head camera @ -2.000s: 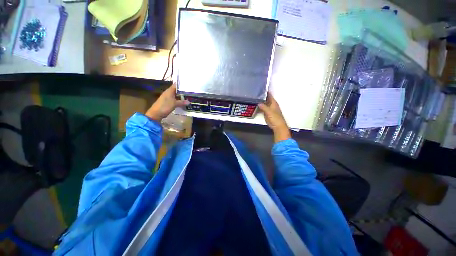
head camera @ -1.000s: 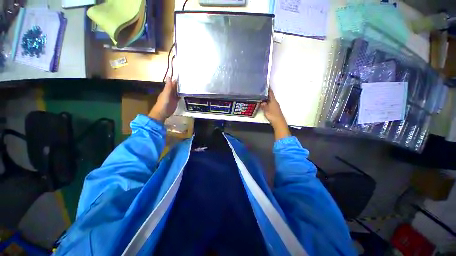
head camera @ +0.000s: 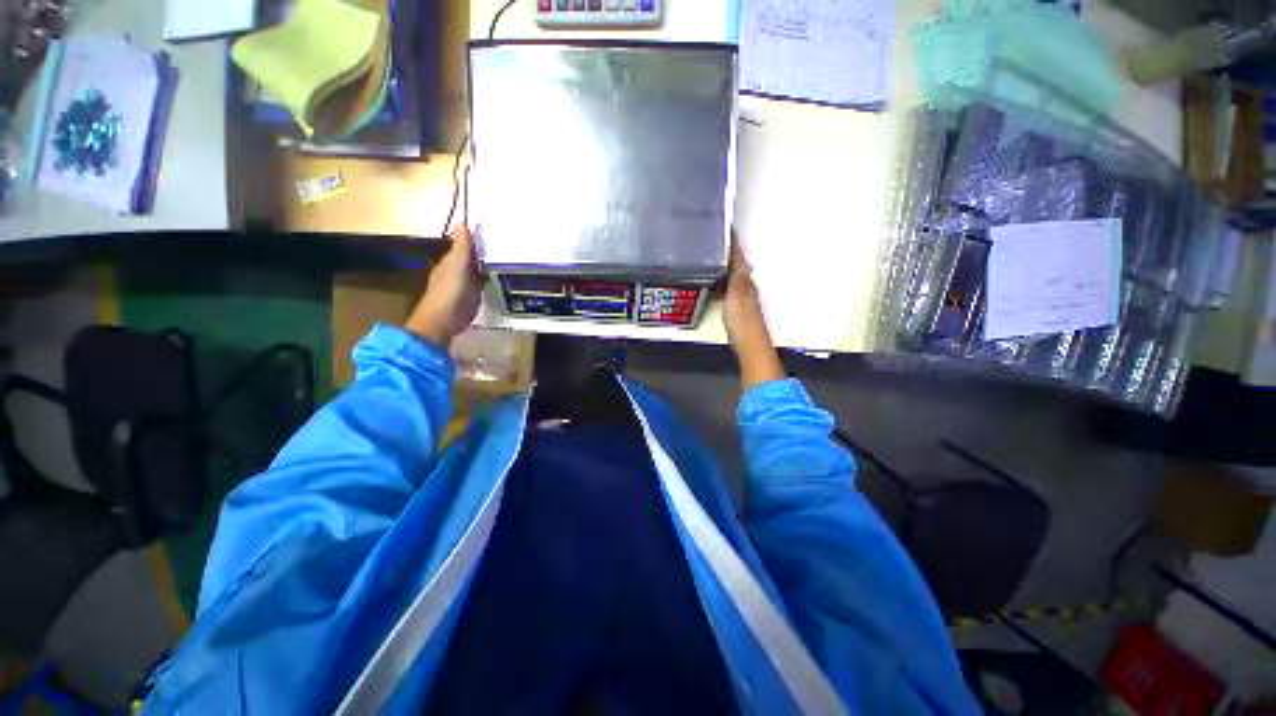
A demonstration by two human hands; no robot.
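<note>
The digital scale point(head camera: 602, 154) stands on the white desk in front of me, with a square shiny steel plate that bears nothing. Its front edge has dark displays and red-and-white keys. My left hand point(head camera: 451, 288) is at the scale's left front side and my right hand point(head camera: 743, 294) at its right front side. Both hands are bare and hold the scale by its sides; the fingertips are partly hidden by the scale.
A calculator point(head camera: 599, 13) lies behind the scale. Yellow-green papers point(head camera: 305, 63) and a pile of small fasteners point(head camera: 87, 133) on a notebook point(head camera: 137, 168) lie left. Clear plastic packs point(head camera: 952, 266) under a white sheet point(head camera: 1052, 277) lie right. A black chair point(head camera: 133, 406) stands lower left.
The scale and both hands appear slightly further left in the view. My left thumb has left the scale's front edge, and both hands now lie along its sides.
</note>
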